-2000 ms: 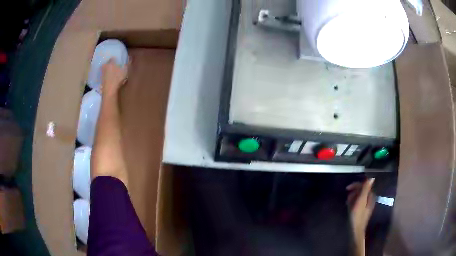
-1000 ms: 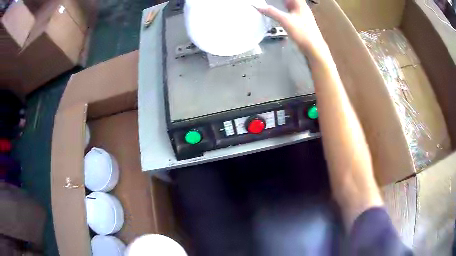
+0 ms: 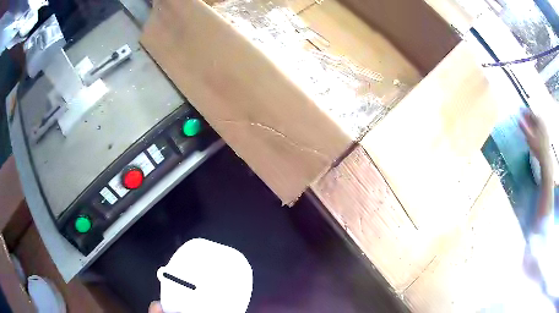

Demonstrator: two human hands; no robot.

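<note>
A white plastic tub [image 3: 208, 275] with a narrow dark slot is at the bottom edge, in front of the machine and over my dark lap. A fingertip of my left hand [image 3: 155, 307] shows at its lower left side; the rest of that hand is cut off by the edge. My right hand is not in view. The machine bed [image 3: 101, 137] at the left bears a silvery fixture [image 3: 83, 101] with no tub on it. Slotted clamp bars [image 3: 111, 63] lie on either side of the fixture.
The front panel has green buttons [image 3: 191, 127] at both ends and a red button [image 3: 133, 178] between. An open carton [image 3: 257, 137] with clear plastic stands right of the machine. White tubs [image 3: 46, 296] lie in the left carton. Another person's hand [image 3: 534, 131] shows far right.
The view has swung right and tilted. The white tub is gone from the fixture. My right arm has left the bed and the picture. A tub at the bottom edge now shows more fully.
</note>
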